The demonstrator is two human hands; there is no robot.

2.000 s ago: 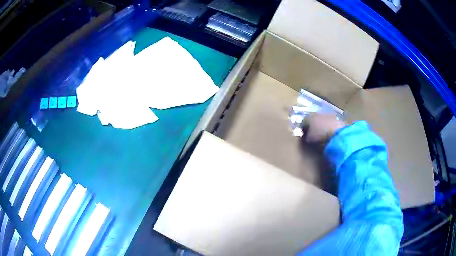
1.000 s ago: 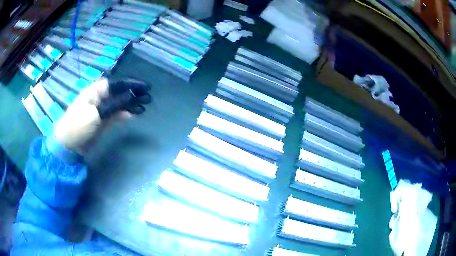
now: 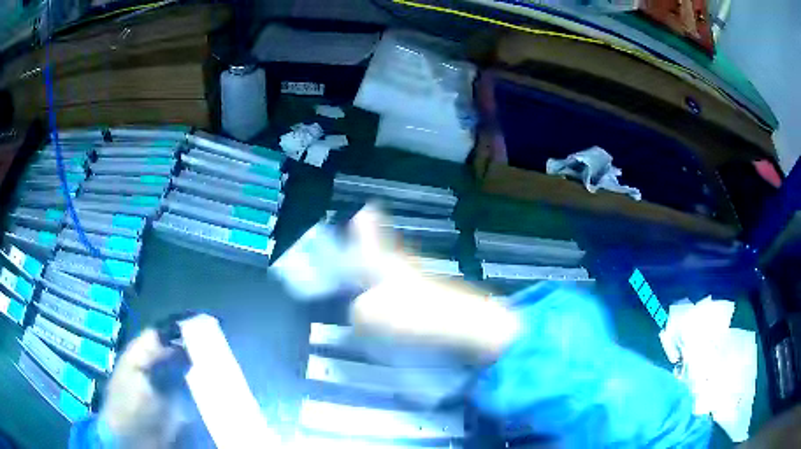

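My left hand (image 3: 145, 377), with black finger covers, holds a bare silver heat sink (image 3: 220, 377) at the lower left; its flat face glares white. My right hand (image 3: 373, 254) is blurred, above the middle rows, with a blurred white wipe (image 3: 307, 259) at its fingertips. Bare heat sinks (image 3: 382, 421) lie in rows below and behind the right arm, partly hidden by it. Heat sinks with turquoise pads (image 3: 215, 237) lie in grouped columns at the left.
A whitish bottle (image 3: 243, 101), white scraps (image 3: 312, 145) and plastic bags (image 3: 422, 96) are at the back. A brown-edged tray (image 3: 562, 193) holds a crumpled white wad (image 3: 593, 167). A turquoise pad strip (image 3: 650, 298) and white sheets (image 3: 716, 368) lie right. A blue cord (image 3: 60, 167) hangs left.
The view has swung from the carton to the bench. The right hand, earlier in the carton, is over the rows with a white wipe. The left hand, empty before, now holds a heat sink.
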